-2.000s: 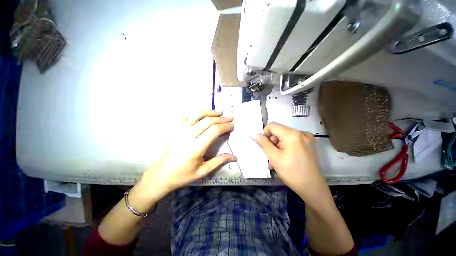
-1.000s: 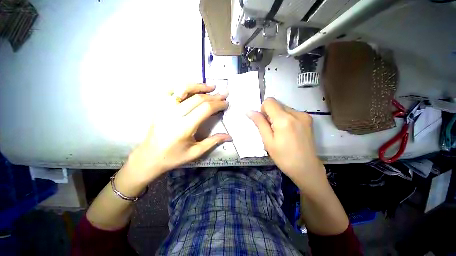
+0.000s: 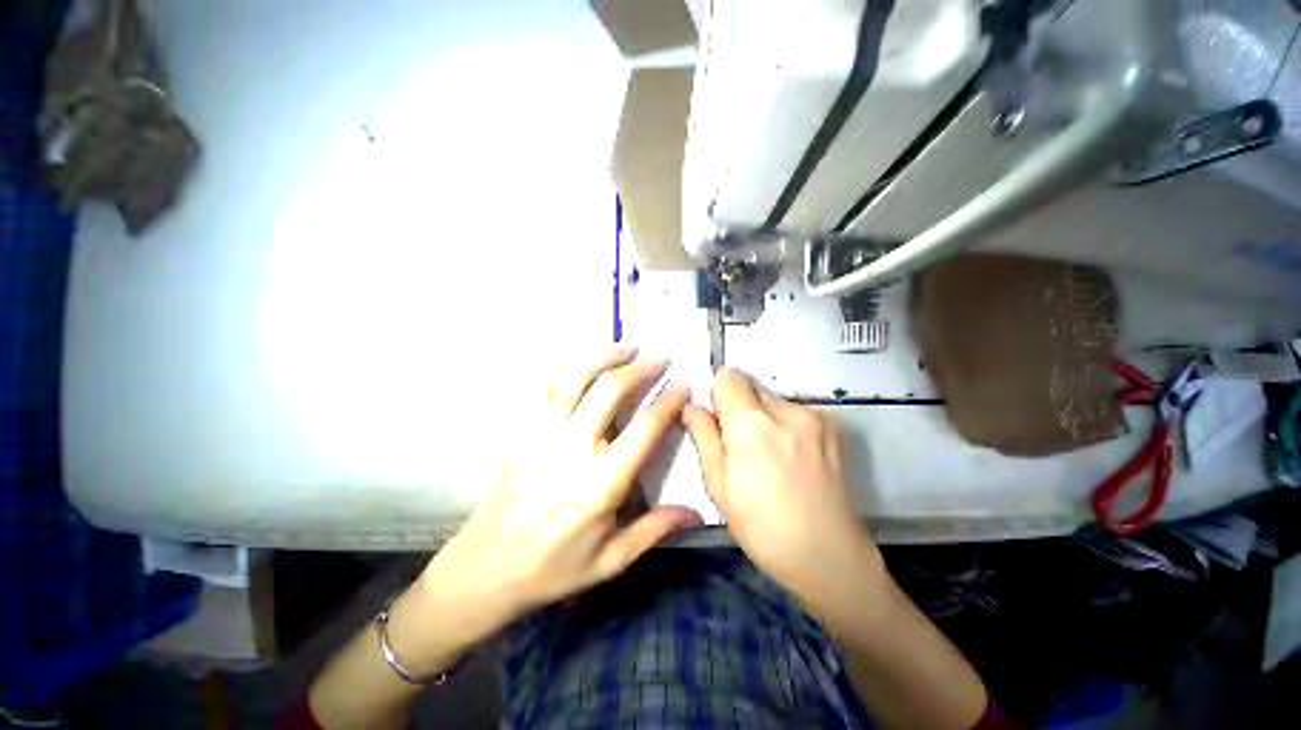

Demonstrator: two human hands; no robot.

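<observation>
The white piece [image 3: 676, 482] lies near the table's front edge, mostly covered by my hands. My left hand [image 3: 578, 464] rests on its left side, with the fingertips and thumb on it. My right hand [image 3: 775, 464] holds its right edge, fingers bunched close to my left fingertips. The presser foot and needle area [image 3: 731, 278] is in front of my hands, apart from my fingertips. Brown cut pieces [image 3: 655, 168] lie left of the machine head. A brown stack [image 3: 1016, 357] sits to the right.
The sewing machine head [image 3: 799, 114] stands over the upper middle. A ribbed cylinder [image 3: 862, 337] is right of the foot. Red-handled scissors [image 3: 1137, 485] and white scraps [image 3: 1221, 417] lie at the right. A tied brown bundle [image 3: 121, 136] is at the far left.
Both hands and the white piece have moved back towards the front edge, away from the foot. My hands are closer together and cover more of the piece. The camera view has shifted.
</observation>
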